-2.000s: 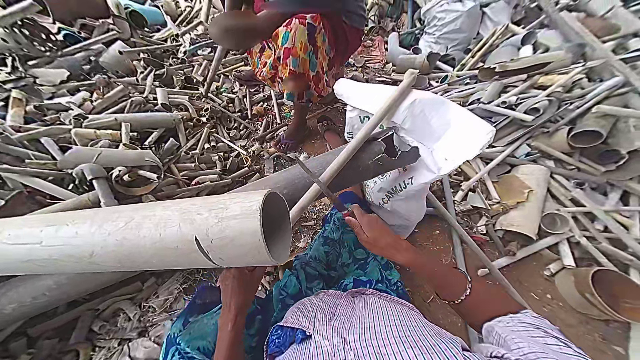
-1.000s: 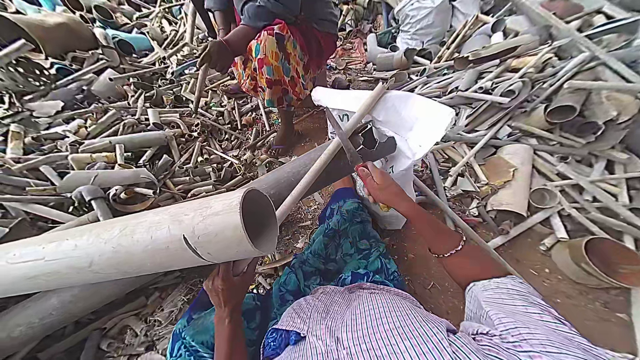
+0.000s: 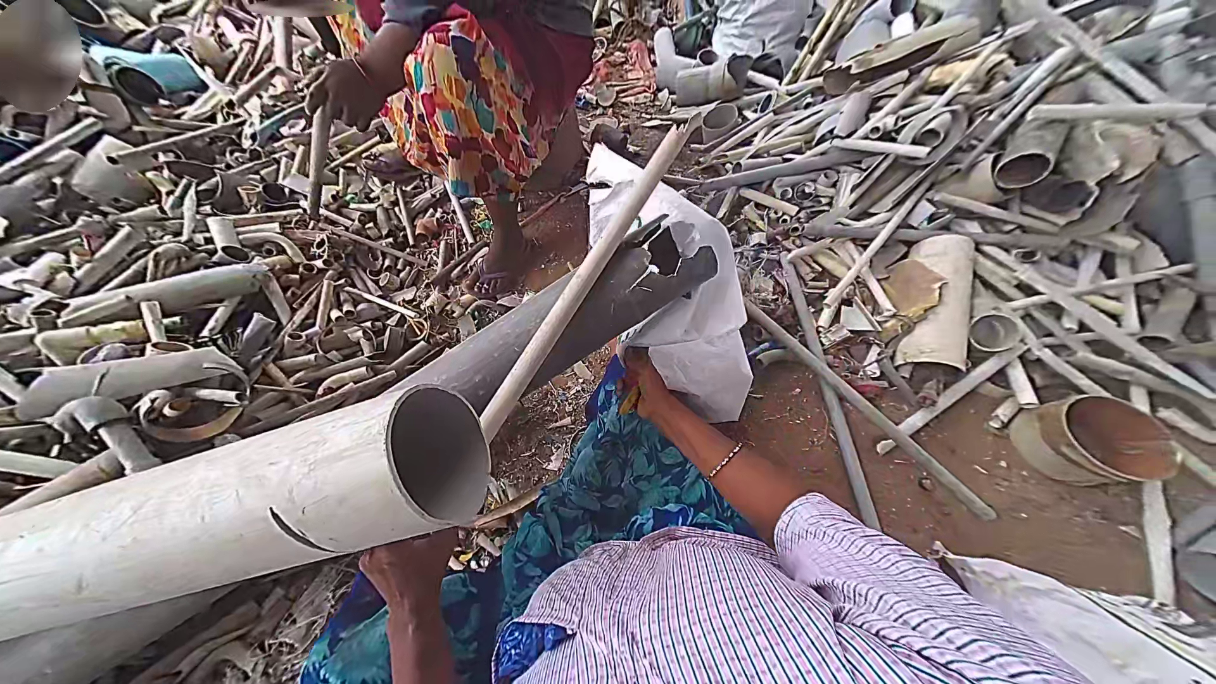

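A wide whitish plastic pipe (image 3: 237, 503) crosses from the left edge, its open end facing right. My left hand (image 3: 408, 570) is under that end, its fingers hidden by the pipe. A thin pale pipe (image 3: 589, 275) slants up from beside the opening, across a dark grey pipe (image 3: 532, 332) with a jagged, broken end. My right hand (image 3: 648, 385) is closed low beside the white sack (image 3: 703, 332), near my knee. A yellowish bit of a handle (image 3: 629, 399) shows at its fingers; the blade is hidden.
Heaps of scrap plastic pipe (image 3: 190, 290) lie on both sides. Ahead, a person in a patterned skirt (image 3: 465, 104) holds a short pipe (image 3: 319, 161). Long thin pipes (image 3: 869, 413) and a wide pipe piece (image 3: 1054, 437) rest on brown ground at right.
My right hand has lowered toward my knee from beside the thin pipe; the long metal blade it held up a second ago is out of sight. My left hand stays under the wide pipe.
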